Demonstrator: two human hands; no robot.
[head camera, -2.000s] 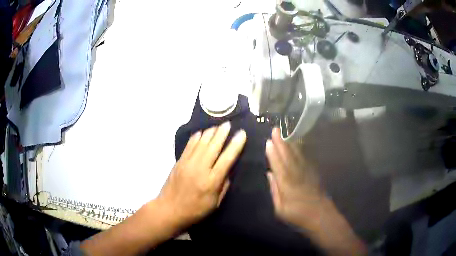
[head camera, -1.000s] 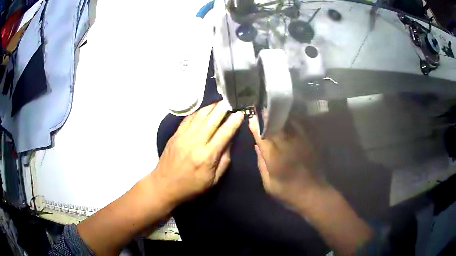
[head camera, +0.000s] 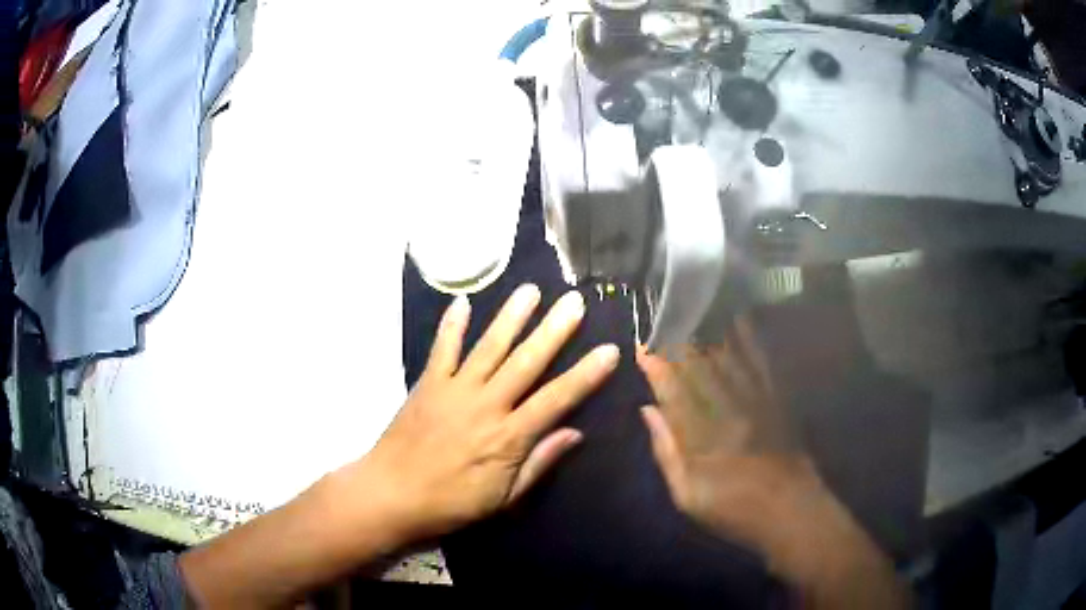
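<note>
A dark garment panel (head camera: 560, 512) lies flat under the head of the white industrial sewing machine (head camera: 905, 155) and reaches past it. My left hand (head camera: 482, 417) lies flat on the panel, fingers spread, left of and below the needle area (head camera: 610, 290). My right hand (head camera: 726, 429) rests on the panel at the right, partly in shade, its fingertips beside the white loop guard (head camera: 688, 244). Neither hand grips the cloth. The presser foot and needle are too small and blurred to make out.
A white rounded nozzle or lamp (head camera: 467, 226) stands over the panel's left edge, with a blue tube (head camera: 524, 42) behind. A stack of pale and dark cut pieces (head camera: 149, 215) lies at the table's left. A measuring scale (head camera: 179, 495) runs along the front edge.
Since one second ago my left hand's fingers have spread and sit farther from the needle area. The machine appears slightly right and lower in view. More dark cloth shows beside the nozzle than two seconds ago.
</note>
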